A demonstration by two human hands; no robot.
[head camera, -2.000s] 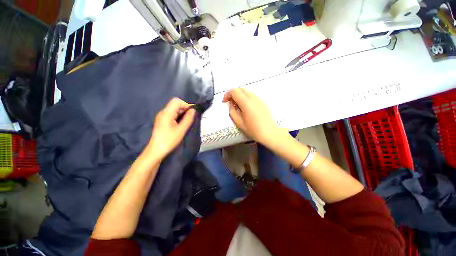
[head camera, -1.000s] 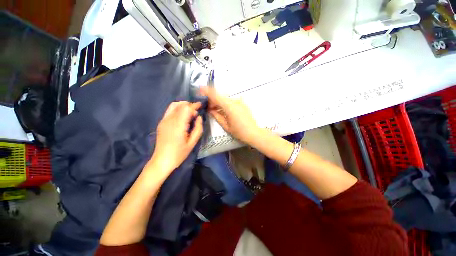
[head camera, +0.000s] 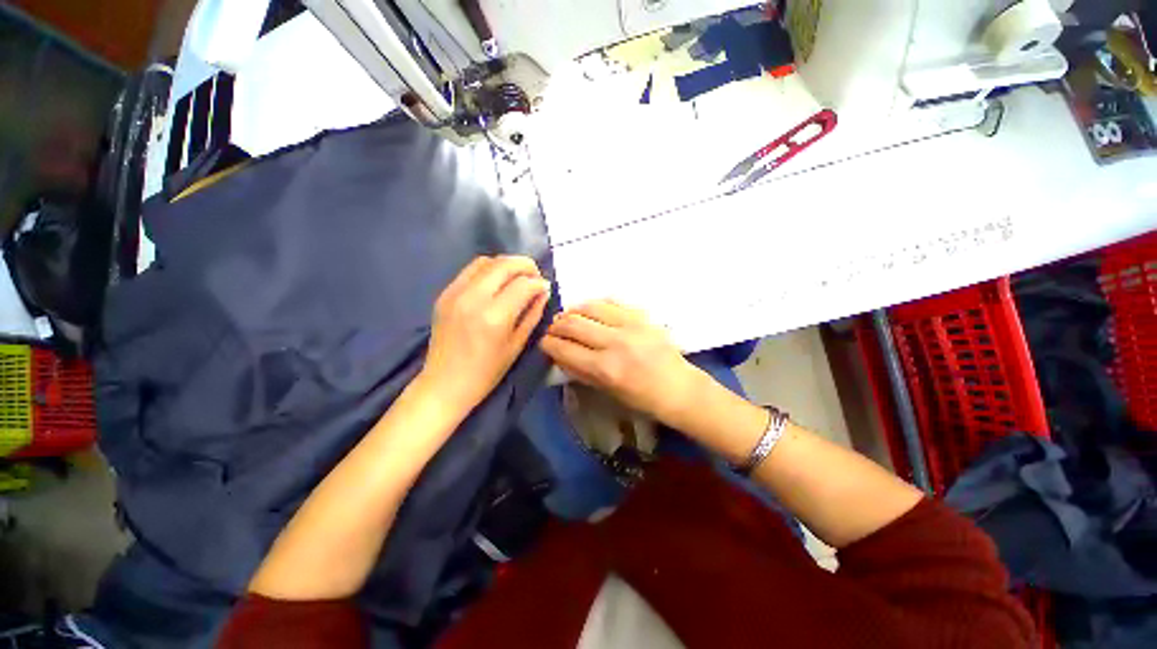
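Observation:
A large dark navy garment body (head camera: pixel 317 241) lies on the white machine table left of the needle and hangs over the lap. Its right edge runs from under the presser foot (head camera: pixel 510 132) toward me. My left hand (head camera: pixel 485 323) pinches this edge near the table's front. My right hand (head camera: pixel 615 355) is just to the right, with its fingertips at the same edge, close to the left fingertips. The fold between the fingers is mostly hidden by them.
Red-handled thread snips (head camera: pixel 784 146) lie on the table (head camera: pixel 812 254) right of the needle. Fabric scraps (head camera: pixel 736 57) are behind them. Striped pieces (head camera: pixel 199 114) lie at the left. A red basket (head camera: pixel 971 368) with crumpled dark cloth (head camera: pixel 1059 488) stands at the right.
Both hands have moved along the garment edge toward me, away from the presser foot. The right fingers have come from near the needle down to beside the left fingertips.

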